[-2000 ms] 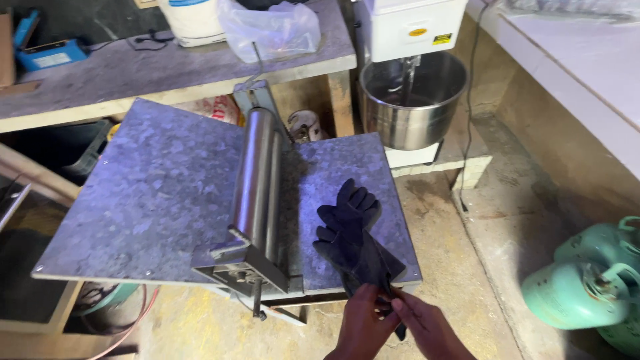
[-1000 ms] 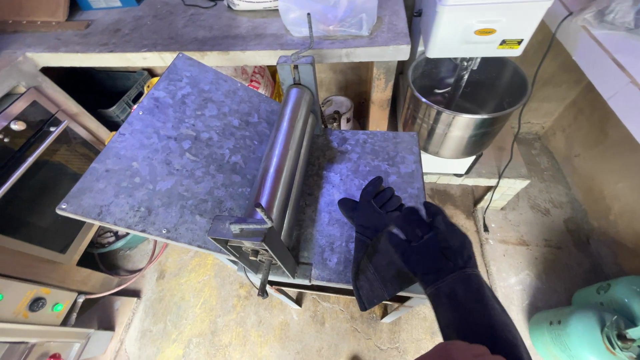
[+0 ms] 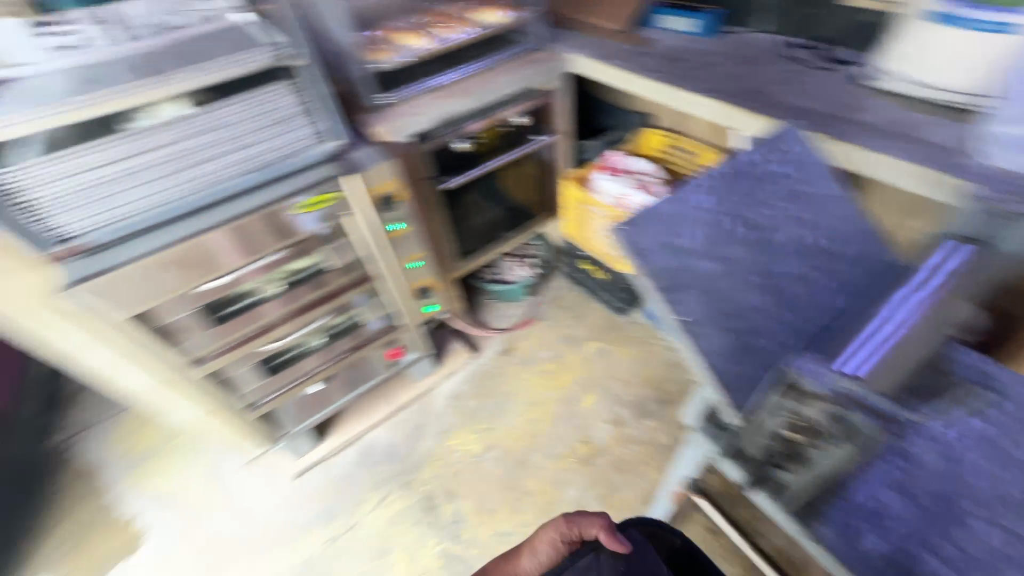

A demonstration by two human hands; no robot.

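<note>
At the bottom edge, my bare left hand [image 3: 564, 542] has its thumb and fingers closed on black glove material [image 3: 664, 550]. That dark shape is blurred and cut off by the frame, so whether my right hand is inside it cannot be told. Up and to the right of my hand stands a roller machine [image 3: 908, 308] with shiny metal rollers. A sloping metal sheet [image 3: 760, 248] extends from its far side, and another metal surface [image 3: 936, 472] lies on its near side. The whole view is motion-blurred.
Deck ovens [image 3: 312, 312] with green displays stand at left, and another oven [image 3: 496, 184] is behind them. A yellow crate [image 3: 588, 212] sits under the workbench [image 3: 680, 68], with a green tub [image 3: 508, 288] near it. Concrete floor [image 3: 520, 432] lies between the ovens and the machine.
The view has swung left towards the ovens. Two seconds ago both hands were bare at the gloves; one second ago my right hand wore one, with the other glove on the metal surface.
</note>
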